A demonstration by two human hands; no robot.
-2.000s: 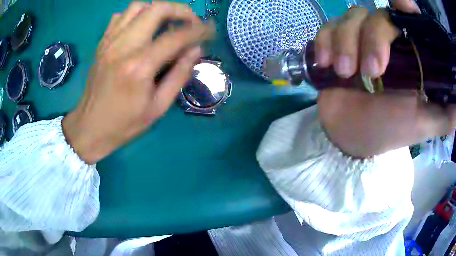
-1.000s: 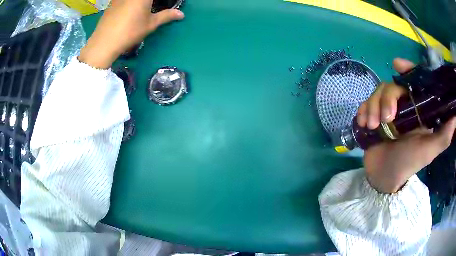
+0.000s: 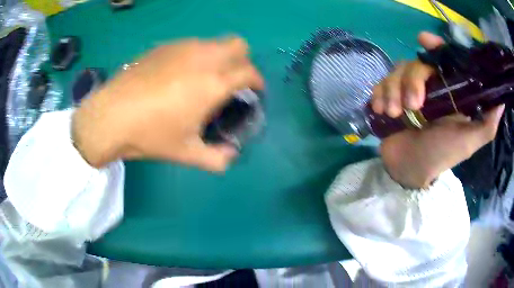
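My left hand point(image 3: 163, 104), blurred, holds a round watch body point(image 3: 232, 121) between thumb and fingers over the middle of the mat; its face looks dark, its rim silvery. My right hand point(image 3: 414, 107) is wrapped around the dark maroon electric screwdriver point(image 3: 451, 93), with a tan loop around its handle. The silver screwdriver nose point(image 3: 358, 125) with a yellow mark points left, over the lower edge of the round screw plate point(image 3: 346, 76). The bit tip cannot be made out.
Small dark screws point(image 3: 307, 50) lie scattered left of and beyond the plate. Several watch bodies point(image 3: 65, 53) lie at the left, near crinkled clear plastic point(image 3: 25, 73). Green mat point(image 3: 214, 219) with yellow tape point(image 3: 414, 7) at its far edge. A cable runs at the upper right.
My left hand has come from the far left back to the middle and now holds a watch body. My right hand keeps its grip on the screwdriver. The view has shifted.
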